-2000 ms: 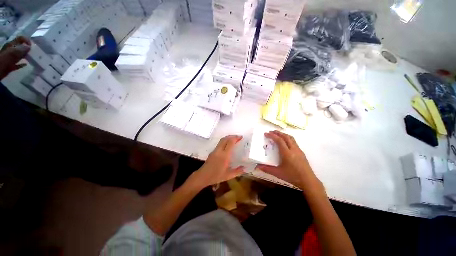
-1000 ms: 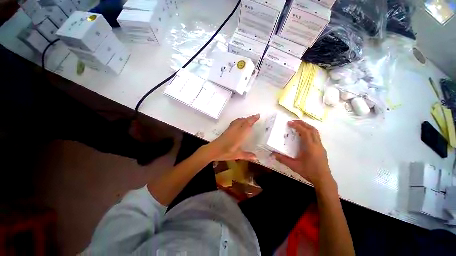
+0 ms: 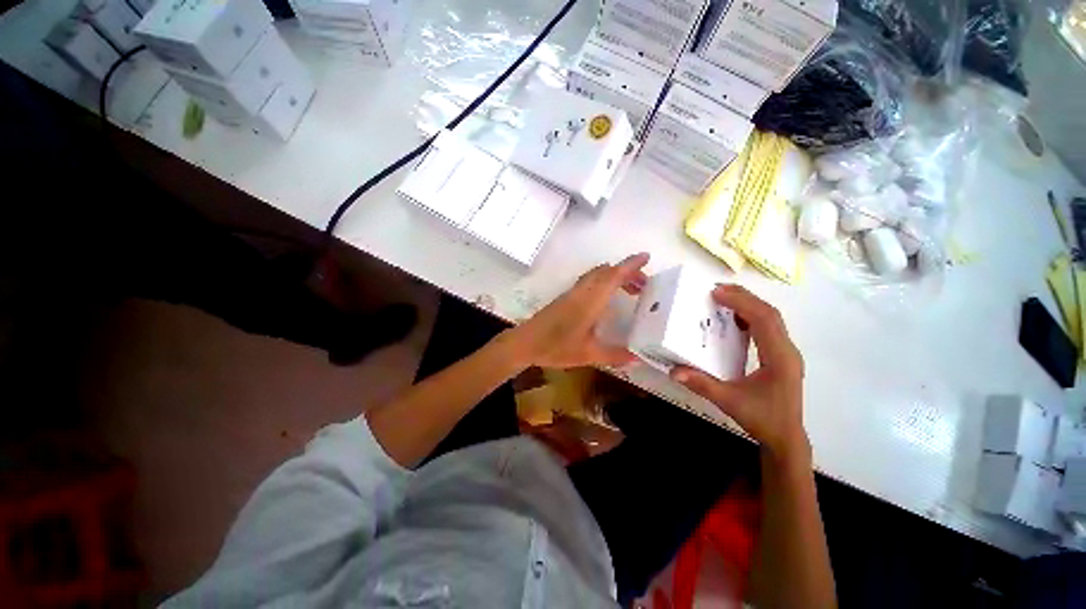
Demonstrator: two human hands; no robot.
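Observation:
A white retail gift box (image 3: 693,319) with fine print is at the table's front edge between my hands. My right hand (image 3: 766,363) grips it, with fingers on the far right side and the thumb at the near side. My left hand (image 3: 586,319) is at its left, fingers spread and curved; the fingertips are close to the box, and I cannot tell if they touch it. The underside of the box is hidden.
A box with a gold seal (image 3: 576,144) lies behind two white pieces (image 3: 485,199). Box towers (image 3: 707,101), yellow sheets (image 3: 754,205), a clear bag of white devices (image 3: 884,226), a black cord (image 3: 409,159), a dark phone (image 3: 1048,341) and more boxes (image 3: 1019,458) surround it.
The view has shifted, so the bench items appear farther up and to the right. The white box is now tilted more towards me in my right hand. My left hand stays beside it.

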